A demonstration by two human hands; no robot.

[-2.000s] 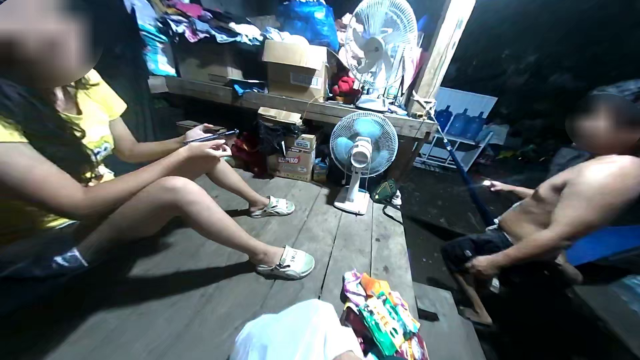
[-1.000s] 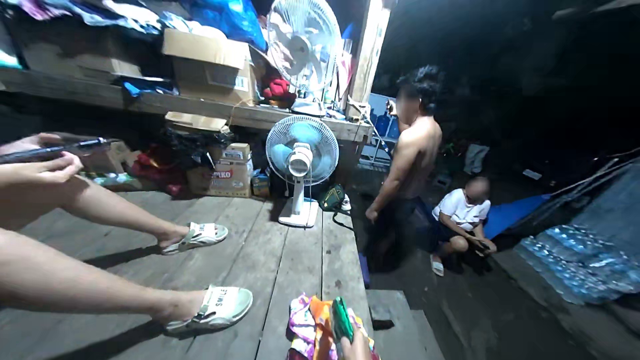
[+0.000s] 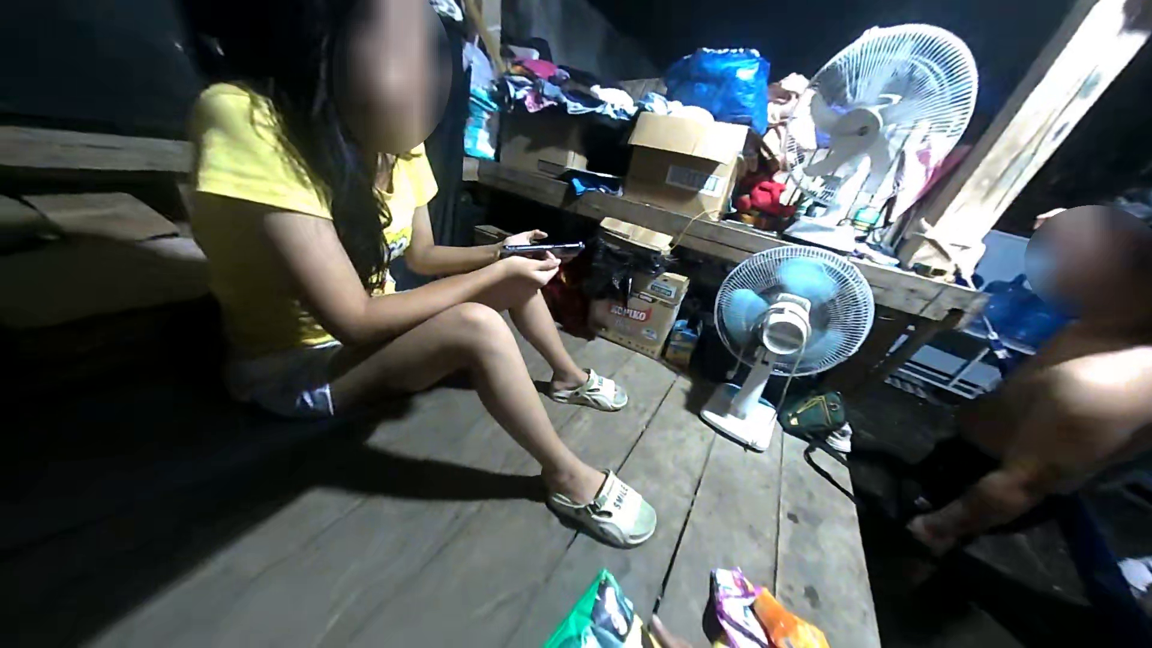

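At the bottom edge, a small part of my right hand [image 3: 664, 634] shows against a green plastic packet [image 3: 596, 616], which it appears to hold; most of the hand is cut off by the frame. Just right of it, on the plank platform [image 3: 720, 531], lie a purple-and-white packet [image 3: 736, 605] and an orange packet [image 3: 790, 624], both partly cut off. My left hand is out of view.
A person in a yellow shirt [image 3: 261, 261] sits at left with a phone [image 3: 543, 248], slippered feet on the planks. Ahead stand a desk fan [image 3: 786, 326], a green bag [image 3: 813, 412] and cartons [image 3: 637, 315]. Another person [image 3: 1071, 405] is beyond the platform's right edge [image 3: 866, 576].
The green packet lay on the other packets two seconds ago, then was in my hand; now it is left of them. The view has swung left since one second ago.
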